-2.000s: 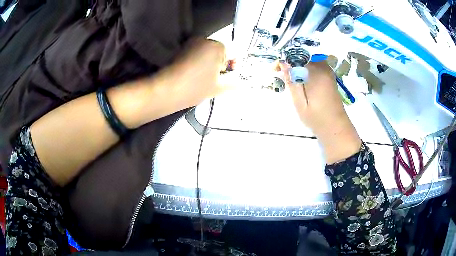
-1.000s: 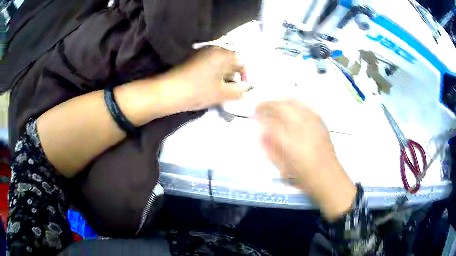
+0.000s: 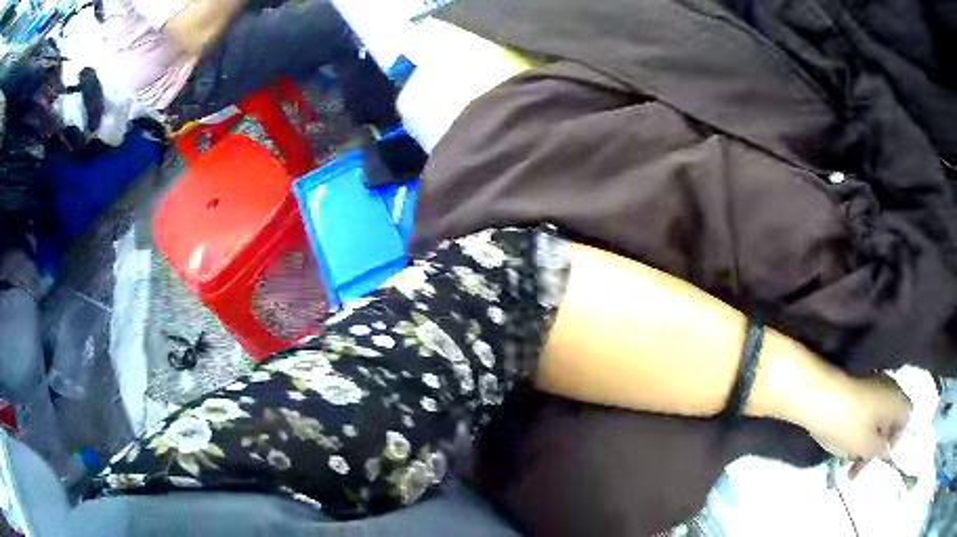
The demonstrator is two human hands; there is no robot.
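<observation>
A large dark brown garment point(image 3: 640, 178) fills the upper middle and right and also lies below my left forearm. My left hand point(image 3: 866, 420) is small near the right edge, over the white table point(image 3: 761, 498), with its fingers bent together. A thin dark cord point(image 3: 843, 501) runs down the table from beside the fingertips. Whether the fingers grip it is too unclear to tell. A small dark bit shows just right of the fingertips. My right hand is out of the picture.
A red plastic stool point(image 3: 220, 215) stands on the speckled floor at the left, beside a blue plastic crate point(image 3: 352, 226). Part of another person point(image 3: 131, 52) shows at the top left. Dark cloth and pale sheets lie at the left edge.
The view has swung left, so the sewing machine, the scissors and my right hand have left the picture. The stool and crate now show more fully. My left hand appears farther right.
</observation>
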